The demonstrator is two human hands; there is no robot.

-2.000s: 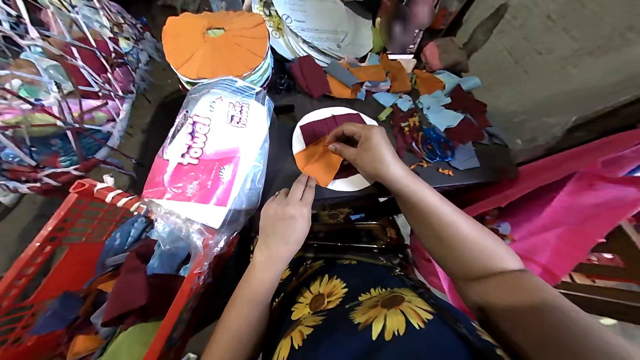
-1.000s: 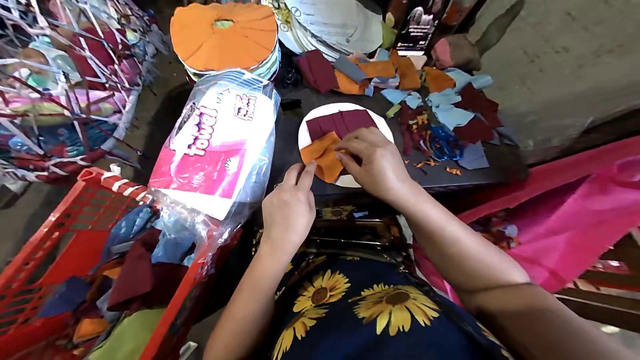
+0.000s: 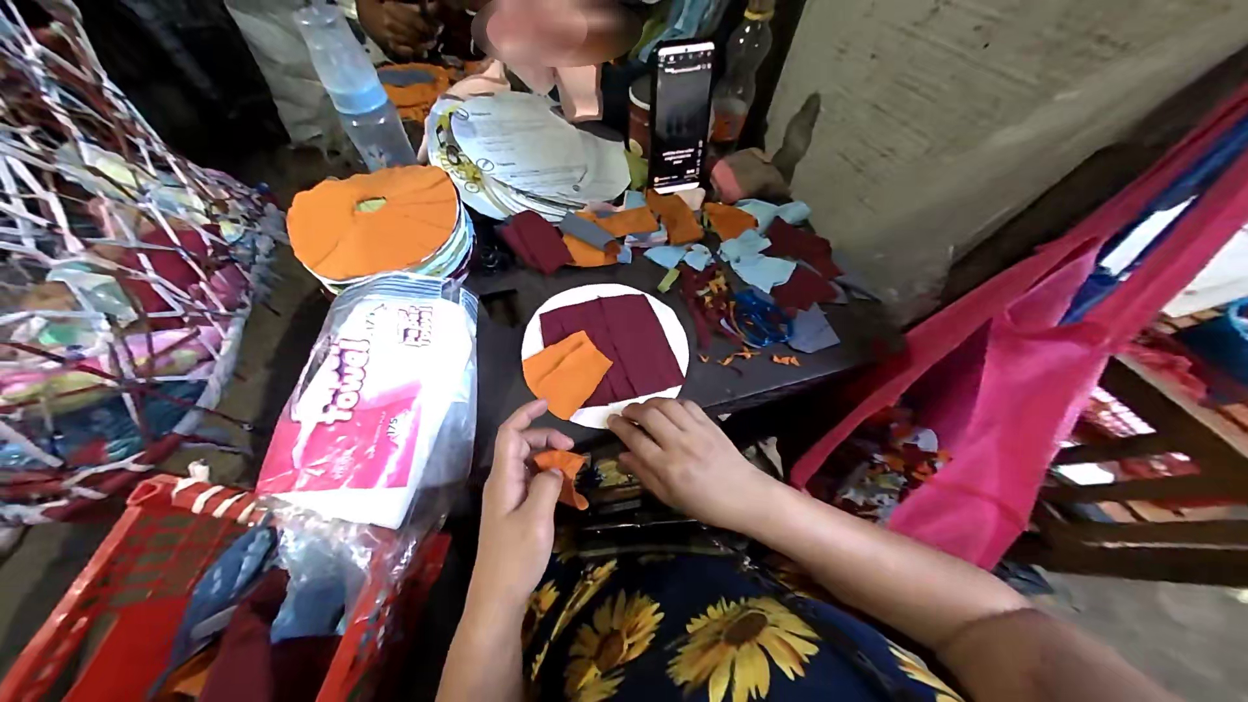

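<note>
A round white piece (image 3: pixel 666 310) lies flat near the dark table's front edge. Pleated maroon cloth (image 3: pixel 624 341) covers much of it, and an orange cloth piece (image 3: pixel 568 373) overlaps the maroon at the left. Between the thumb and fingers of my left hand (image 3: pixel 526 478), just below the disc, is a small orange scrap (image 3: pixel 563 476). My right hand (image 3: pixel 673 453) rests its curled fingertips at the disc's lower edge; whether they pinch it is hard to see.
Cloth scraps (image 3: pixel 760 263) and blue-handled scissors (image 3: pixel 762 317) lie behind to the right. A stack of round orange-topped cloths (image 3: pixel 375 224) and a towel pack (image 3: pixel 375 409) stand left, above a red plastic basket (image 3: pixel 107 575). A phone (image 3: pixel 682 115) stands upright at the back, near a person's hand (image 3: pixel 400 24).
My left hand has come off the disc and holds a small orange scrap below it. My right hand has moved down from the orange cloth to the disc's lower edge. The view has tilted up.
</note>
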